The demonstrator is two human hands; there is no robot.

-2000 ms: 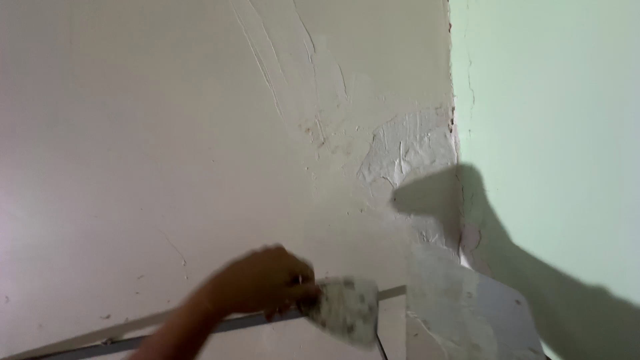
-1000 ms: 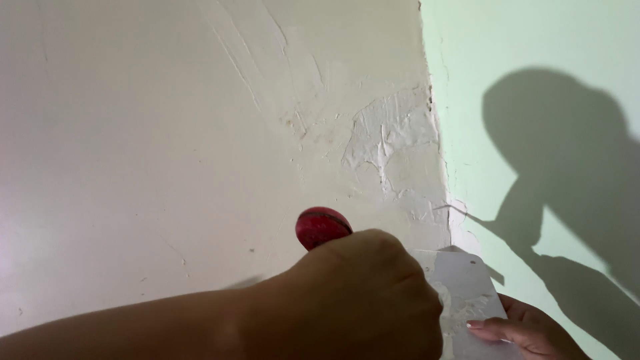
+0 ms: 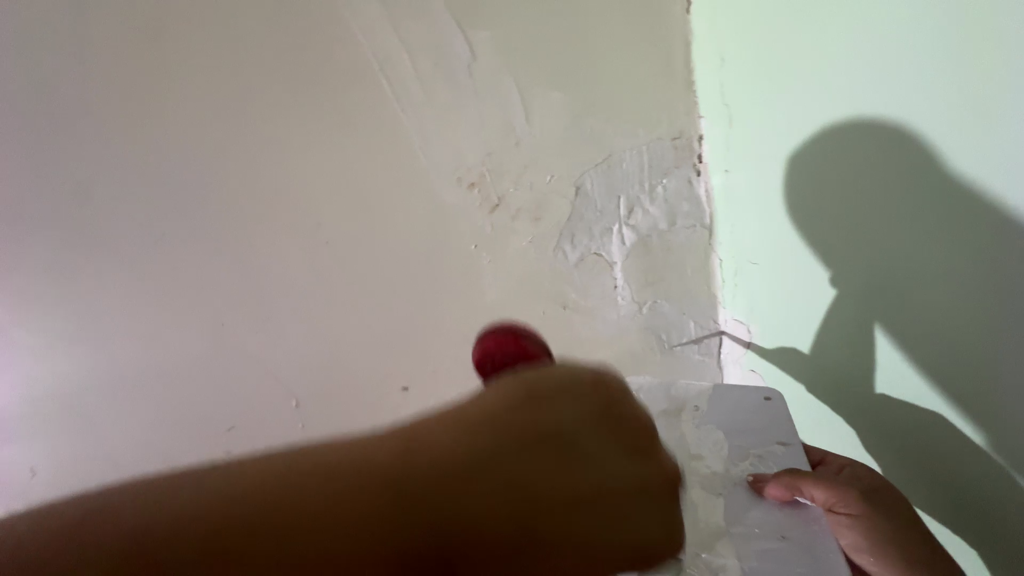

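Observation:
My left hand reaches in from the left and is closed around a putty knife, whose red handle end sticks out above the fist; its blade is hidden behind the hand. Just beyond that fist is a thin, pale, flat board with a rounded corner and a small hole, smeared with wet filler. My right hand grips the board's right edge, thumb on its face. Above the board, the off-white wall bears a rough patch of filler beside the corner.
A pale green wall meets the off-white wall at a chipped, cracked corner line. Dark shadows fall across the green wall. Thin ridges of filler run down the off-white wall at upper centre, with small specks lower down.
Two seconds ago the putty knife's filler-covered blade showed at lower centre; now my left fist hides it, its red handle end visible. My right hand has come into view on the board.

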